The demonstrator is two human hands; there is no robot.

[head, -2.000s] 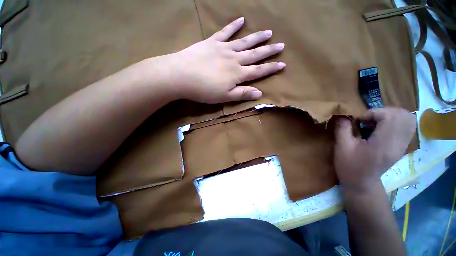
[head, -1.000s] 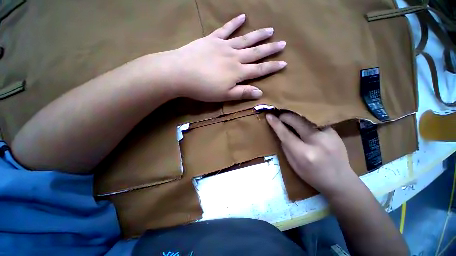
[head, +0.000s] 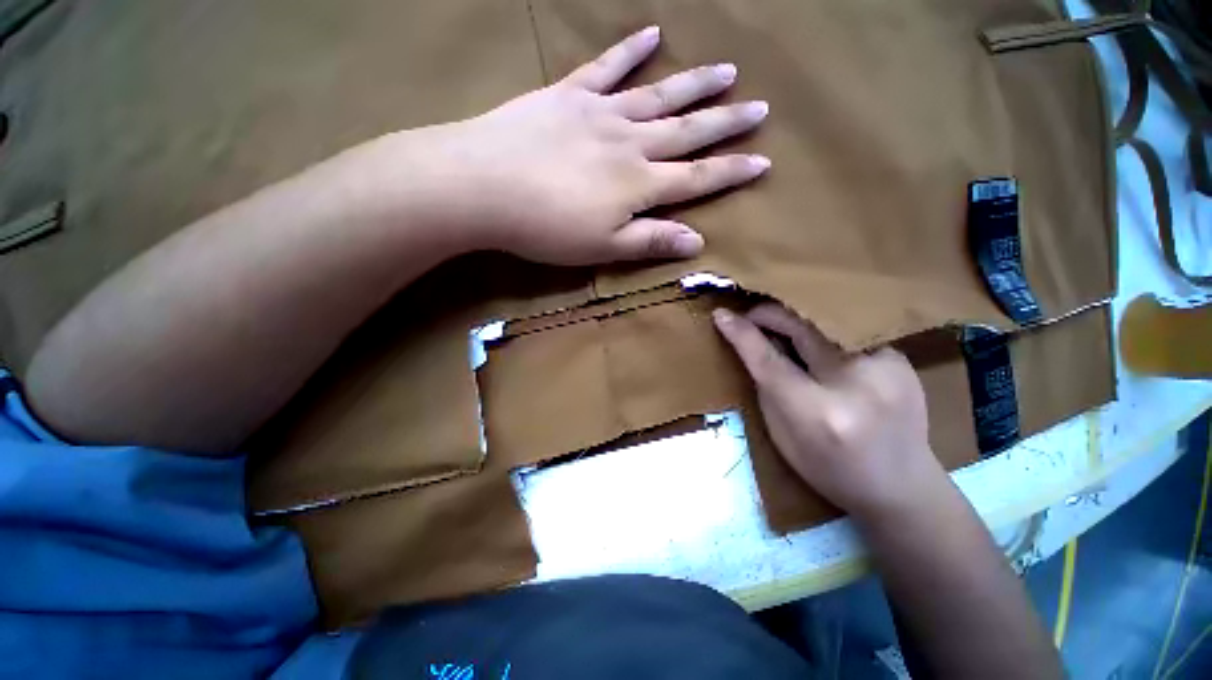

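A large brown bag body panel [head: 851, 160] lies flat, with a notch at its near edge and white pieces [head: 489, 340] at the notch corners. The lower layer [head: 545, 385] shows below it, with its own cut-out over white table. My left hand [head: 611, 166] lies palm down on the upper panel, fingers spread, holding nothing. My right hand [head: 837, 399] is at the notch's right corner, thumb and fingers at the upper panel's raised edge; its fingertips are partly hidden under that edge. Two black labels [head: 1000, 250] show at the right.
The white table [head: 851, 545] has a yellowish edge. An amber item [head: 1166, 335] lies at the far right, beside thin brown straps [head: 1154, 213]. Handle tabs [head: 1063, 32] lie at the panel's upper right and left. Yellow floor lines show at the lower right.
My right hand has moved left from near the labels to the notch's right corner, and the lower label is now uncovered. My left hand stays nearly in place.
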